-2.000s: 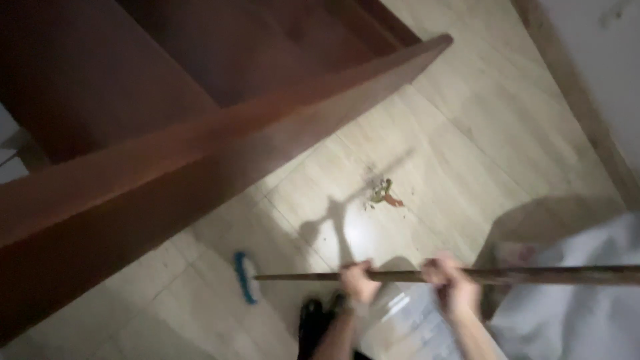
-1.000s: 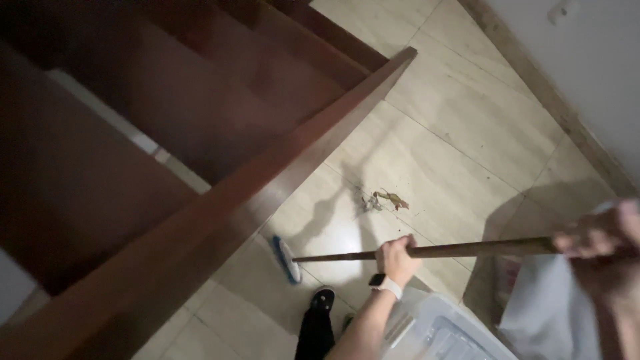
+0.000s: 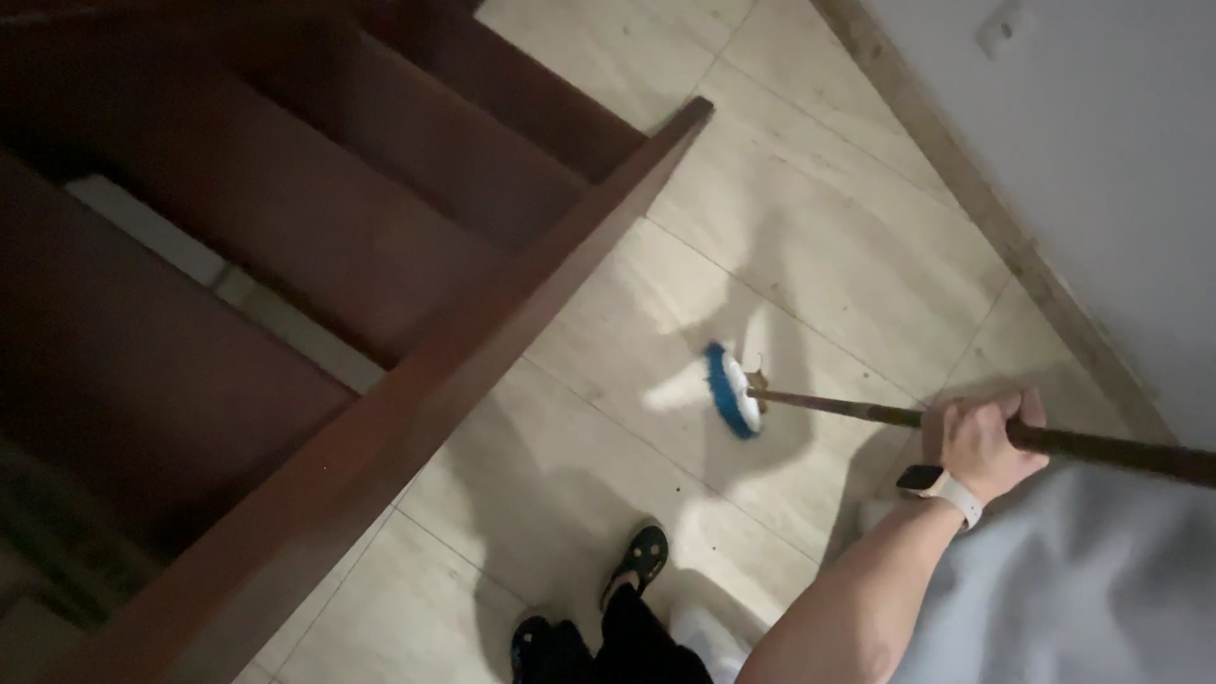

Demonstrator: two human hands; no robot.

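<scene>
My left hand [image 3: 983, 445], with a watch [image 3: 920, 478] on a light band at its wrist, is closed around the brown handle of a broom [image 3: 733, 391]. The handle runs from the right edge of the view down to the head, which has blue bristles and a white back and stands on the tiled floor [image 3: 589, 418]. Brown debris [image 3: 761, 378] shows just behind the head, partly hidden by it and the handle. My right hand is out of view.
Dark red-brown wooden stairs [image 3: 418, 123] with a side board [image 3: 532, 285] fill the left. A white wall [image 3: 1092, 171] with a baseboard [image 3: 1016, 256] borders the right. Grey sheeting [image 3: 1073, 589] lies lower right; my dark clogs [image 3: 649, 554] are below, beside a whitish object.
The broom head has moved from beside the side board across the floor to the debris, which lay uncovered earlier. My right hand, on the handle earlier, has left the view.
</scene>
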